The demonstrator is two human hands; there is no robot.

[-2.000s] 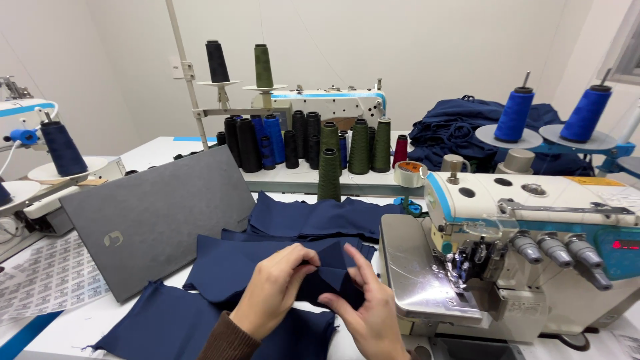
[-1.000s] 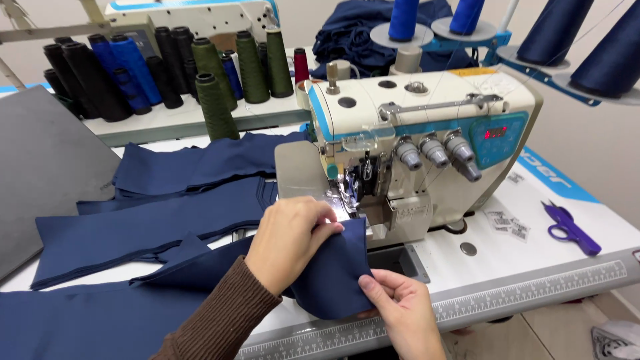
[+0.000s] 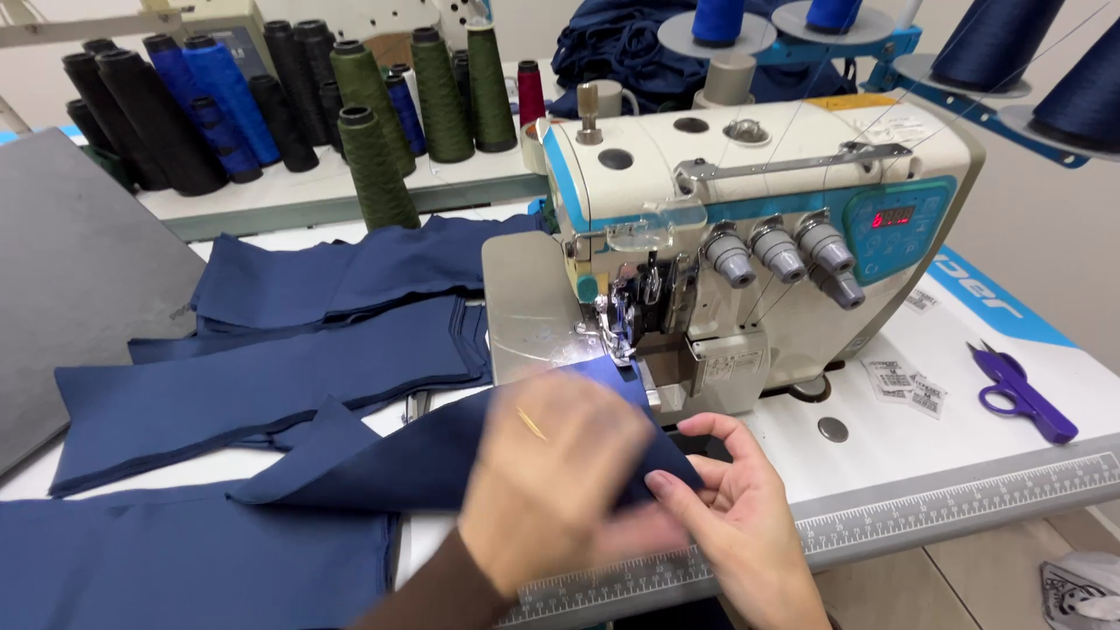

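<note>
A navy fabric piece [image 3: 420,455] reaches from the left up to the presser foot [image 3: 619,346] of a white and blue overlock sewing machine [image 3: 787,175]. Over the fabric, just in front of the foot, is my left hand [image 3: 560,472], blurred by motion, so its grip is unclear. My right hand [image 3: 744,516] pinches the fabric's right edge between thumb and fingers, close to the table's front edge. Stacks of cut navy fabric [image 3: 262,376] lie left of the machine, and another navy stack [image 3: 175,560] lies at the lower left.
Purple thread snips [image 3: 1019,394] and small printed labels [image 3: 901,385] lie right of the machine. A grey laptop [image 3: 79,280] stands at the left. Thread cones [image 3: 376,171] stand behind, near piled navy fabric [image 3: 612,52]. A ruler strip [image 3: 962,499] runs along the front edge.
Both hands have brought the navy fabric from above the stacks to the front of the machine's presser foot. The view has swung right and downward.
</note>
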